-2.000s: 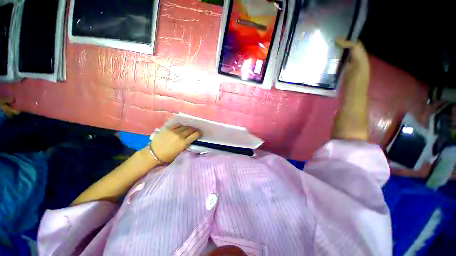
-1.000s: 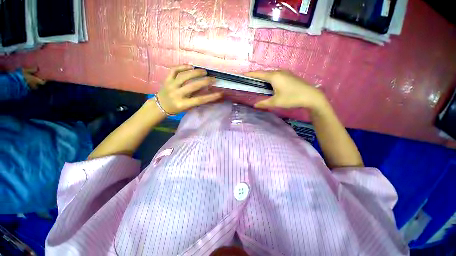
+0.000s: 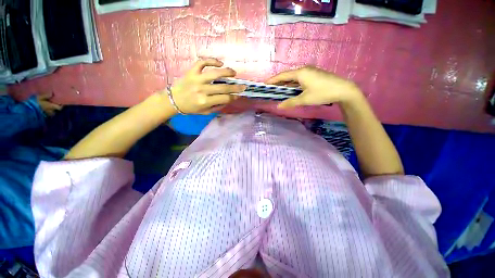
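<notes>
A small stack of sleeved tablets (image 3: 266, 90), seen edge-on as dark and white layers, is held upright at the bench's front edge, close to my body. My left hand (image 3: 205, 89) is closed around its left end, fingers spread over the near and far sides. My right hand (image 3: 315, 89) grips its right end, thumb on the near side. The broad faces of the stack cannot be seen.
Stacks of black tablets in white sleeves (image 3: 66, 30) lie at the far left of the pink bench (image 3: 163, 49). A tablet with a reddish picture (image 3: 304, 7) and another stack (image 3: 393, 12) lie at the back. A person's hand (image 3: 50, 104) rests at the left edge.
My right hand has come from the back-right stack to the held stack, now gripped at both ends. White sheet over it no longer shows. The view has shifted; the back tablets are partly cut off.
</notes>
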